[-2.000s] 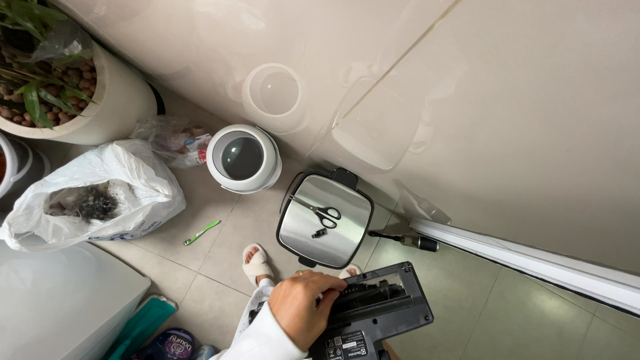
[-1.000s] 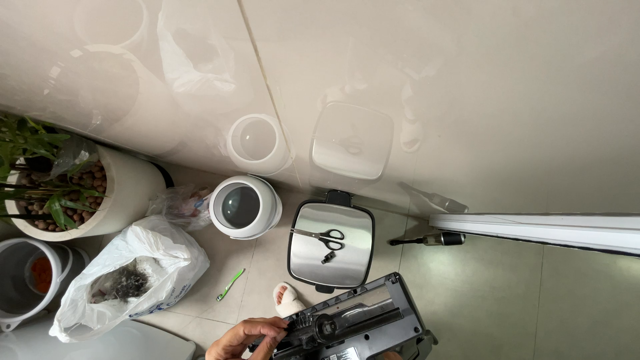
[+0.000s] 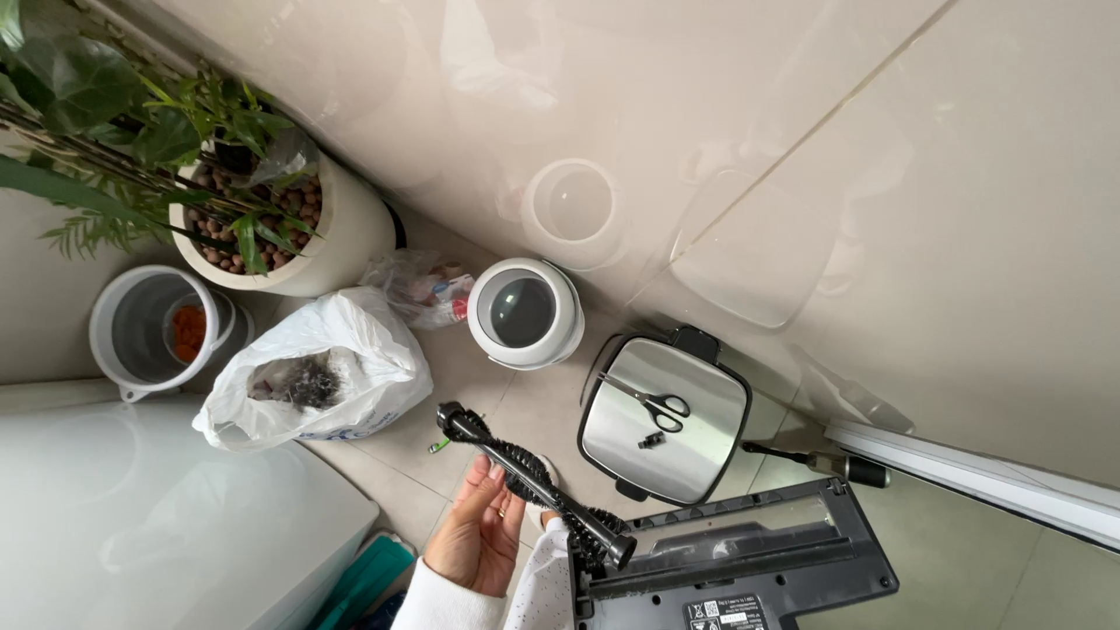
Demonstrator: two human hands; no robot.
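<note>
My left hand point(image 3: 479, 534) holds a black spiral brush roller point(image 3: 529, 477) from a vacuum head, its bristles wound around the tube. The roller slants, its lower right end over the vacuum cleaner's floor head point(image 3: 744, 556), which lies underside up with its brush channel exposed. My right hand is out of sight. Beyond the floor head, scissors point(image 3: 652, 402) with black handles and a small black part point(image 3: 651, 440) rest on the steel lid of a square bin point(image 3: 726, 437).
A white plastic bag point(image 3: 394, 359) holds grey fluff. Around it stand a grey bucket point(image 3: 109, 328), a white planter point(image 3: 350, 232) and a round white container point(image 3: 564, 328). A white appliance or cabinet point(image 3: 175, 525) fills the lower left. A brush with a dark handle point(image 3: 866, 471) lies by the door track.
The brush roller is now up out of the floor head, held in my left hand. Before, that hand was at the floor head's edge.
</note>
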